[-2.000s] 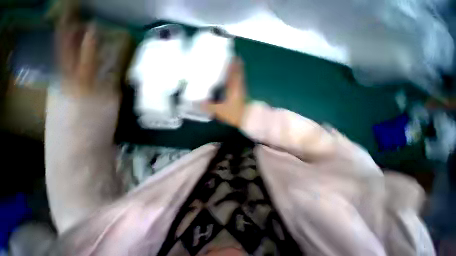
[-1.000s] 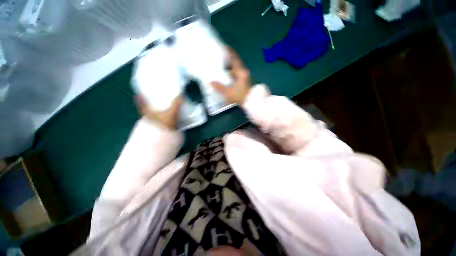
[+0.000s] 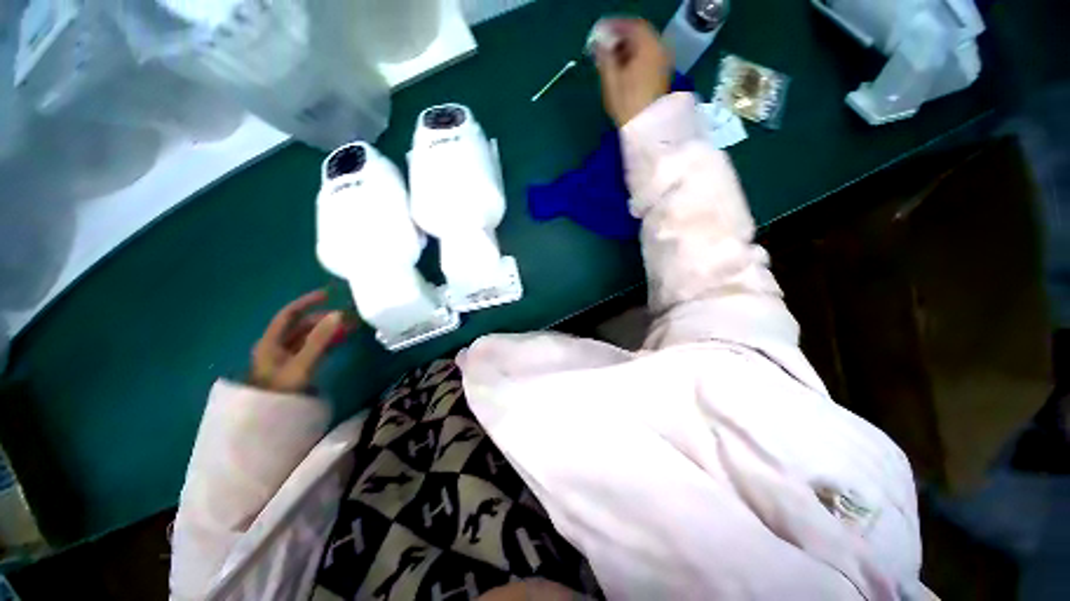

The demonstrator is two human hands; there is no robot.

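Note:
Two white security cameras lie side by side on the green mat, dark lens faces toward the back: a left one and a right one. My left hand is beside the base of the left camera, fingers apart, holding nothing. My right hand is at the back of the bench, pinching a small white wipe or tissue. The dark blue wiping cloth lies partly under my right forearm. A cotton swab lies left of my right hand.
A small bottle and a clear small parts bag lie right of my right hand. Another white camera is at the far right. Clear air-column bags hang over the back left. A brown carton stands beyond the front edge.
Both hands have let go of the two cameras, which now lie on the mat. My right hand has moved back and right to the wipe; my left hand has drawn slightly aside.

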